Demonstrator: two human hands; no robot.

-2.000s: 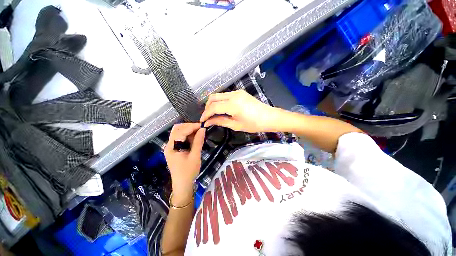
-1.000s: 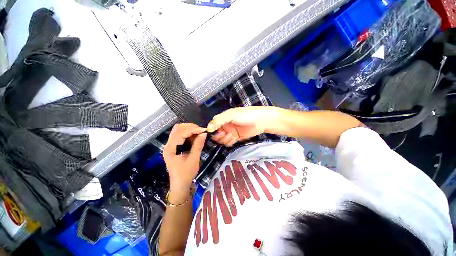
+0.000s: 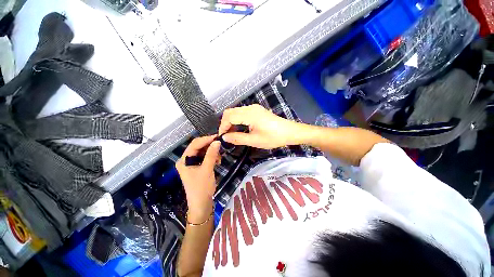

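A grey patterned fabric strip (image 3: pixel 181 81) lies across the white table and hangs over its front edge towards my hands. My left hand (image 3: pixel 199 167) pinches a small black piece, probably a zipper end (image 3: pixel 223 142), with black material also showing between its fingers. My right hand (image 3: pixel 257 127) pinches the same piece from the other side, fingertips nearly touching the left ones. A black zipper tape with a pale line (image 3: pixel 232 176) hangs below the hands over the plaid-covered lap. The exact fold at the fingertips is too small to tell.
Dark grey cut strips (image 3: pixel 81 127) fan out on the table at left. Pink-and-blue thread snips (image 3: pixel 230 7) lie at the top. A measuring tape (image 3: pixel 303 40) edges the table. Striped zipper strips (image 3: pixel 165 232) hang over a blue crate below. Clear plastic bags (image 3: pixel 417 48) are at right.
My right hand moved slightly away and lower, then came back up over the small black piece, its fingers curling around black material. My left hand stays nearly in place, still pinching.
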